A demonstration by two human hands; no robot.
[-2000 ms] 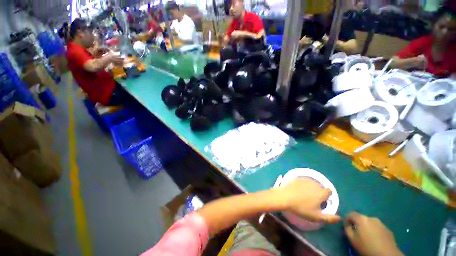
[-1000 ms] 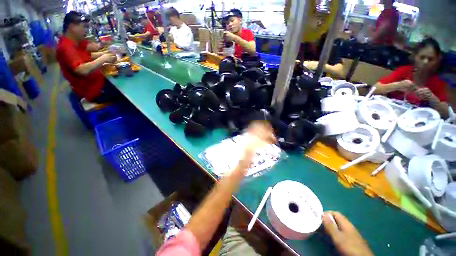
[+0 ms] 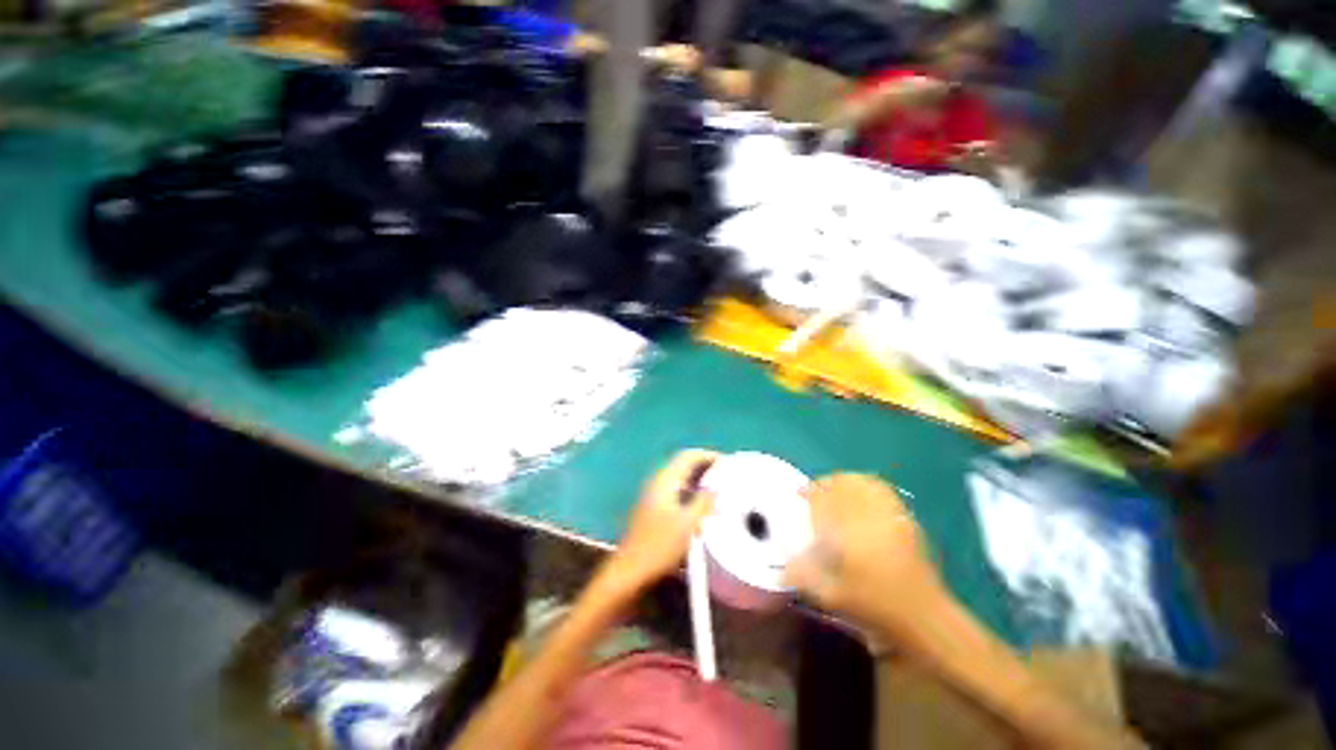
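A round white housing [image 3: 744, 554] with a dark centre hole is held at the bench edge near my body. A slim white stem [image 3: 702, 613] hangs from its left side. My left hand [image 3: 667, 520] grips the housing's left rim. My right hand [image 3: 867, 550] is on its right side, blurred, with its fingers over the rim; any small part in the fingers cannot be seen. A left parts bag of small white pieces [image 3: 506, 393] lies on the green mat [image 3: 718, 418], and a right parts bag [image 3: 1070, 557] lies to the right.
Black housings [image 3: 410, 191] are heaped at the back left, beside a metal post [image 3: 615, 103]. White housings [image 3: 952, 279] are heaped behind a yellow-orange edge [image 3: 821, 366]. A person in red [image 3: 923, 120] is across the bench. A floor carton [image 3: 279, 630] and blue crate [image 3: 66, 513] are below left.
The view has swung right and is blurred. My left hand has come back from the left parts bag to the housing. My right hand has moved onto the housing's right side.
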